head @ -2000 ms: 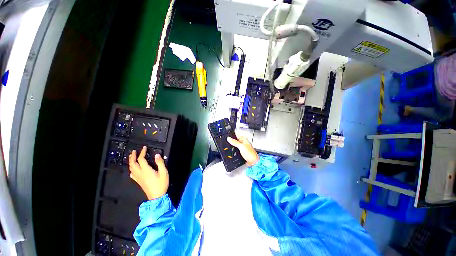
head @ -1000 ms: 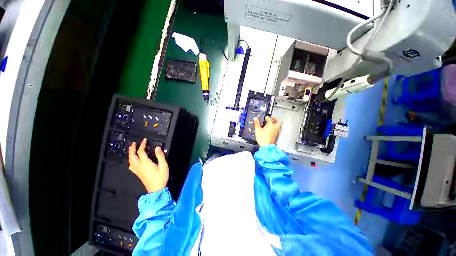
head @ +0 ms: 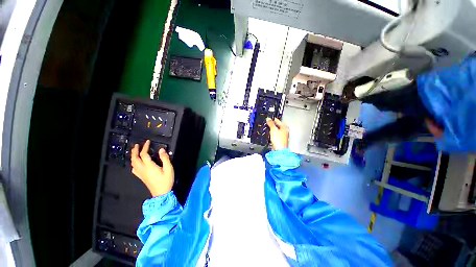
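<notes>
My left hand (head: 153,170) lies with fingers spread over a black phone assembly (head: 119,146) in the second pocket of the black tray (head: 122,195). My right hand (head: 278,134) is at the right edge of a phone assembly (head: 263,117) lying in the left fixture. Its fingertips touch the assembly, but whether they grip it is hidden. Another phone assembly (head: 328,122) is in the right fixture. More assemblies sit in the tray's top pocket (head: 151,122) and bottom pocket (head: 106,241).
A yellow electric screwdriver (head: 210,73), dark block (head: 186,68) and white wipe (head: 190,38) lie on the green bench. The machine's white screwdriver head (head: 383,83) is beyond the right fixture. A person's blue sleeve (head: 451,99) is at the right. The screw feeder (head: 316,68) stands between the fixtures.
My right hand has carried a phone assembly to the left fixture, then shifted to its right edge. The screwdriver head has moved right. A person has come in at right. My left hand stays.
</notes>
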